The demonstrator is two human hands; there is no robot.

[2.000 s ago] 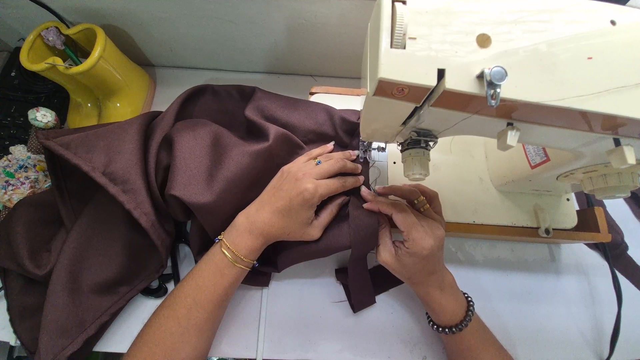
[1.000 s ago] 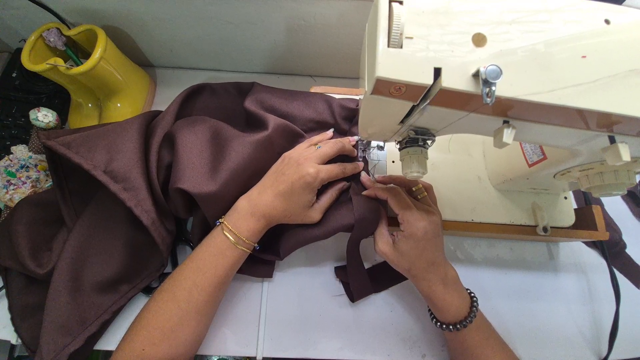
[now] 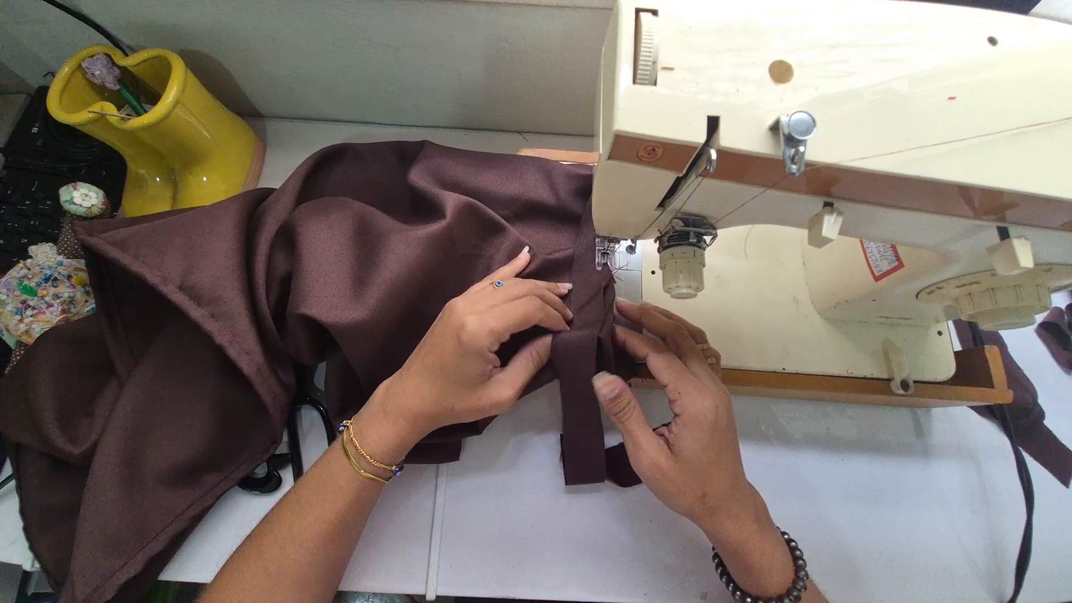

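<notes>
Dark brown cloth point(image 3: 402, 243) lies in folds across the table, its right edge by the presser foot point(image 3: 605, 251) of a cream sewing machine point(image 3: 837, 92). A narrow strip of the same cloth point(image 3: 582, 410) runs along that edge and hangs toward me. My left hand point(image 3: 477, 352) rests on the cloth left of the strip, fingers spread, thumb near the strip. At the strip's right side is my right hand point(image 3: 678, 394), its fingers bent and its thumb apart; the fingertips touch the cloth edge. Whether those fingers pinch any cloth is unclear.
A yellow boot-shaped pot point(image 3: 159, 126) stands at the back left, beside a black keyboard point(image 3: 38, 184) and a pincushion with many pins point(image 3: 46, 293). Black scissor handles point(image 3: 306, 419) show from under the cloth. A black cable point(image 3: 1023, 502) and more brown cloth point(image 3: 1017, 410) lie at the right.
Both hands have moved toward me along the strip, away from the presser foot. My right thumb, earlier close to its fingers at the strip, now stands apart from them.
</notes>
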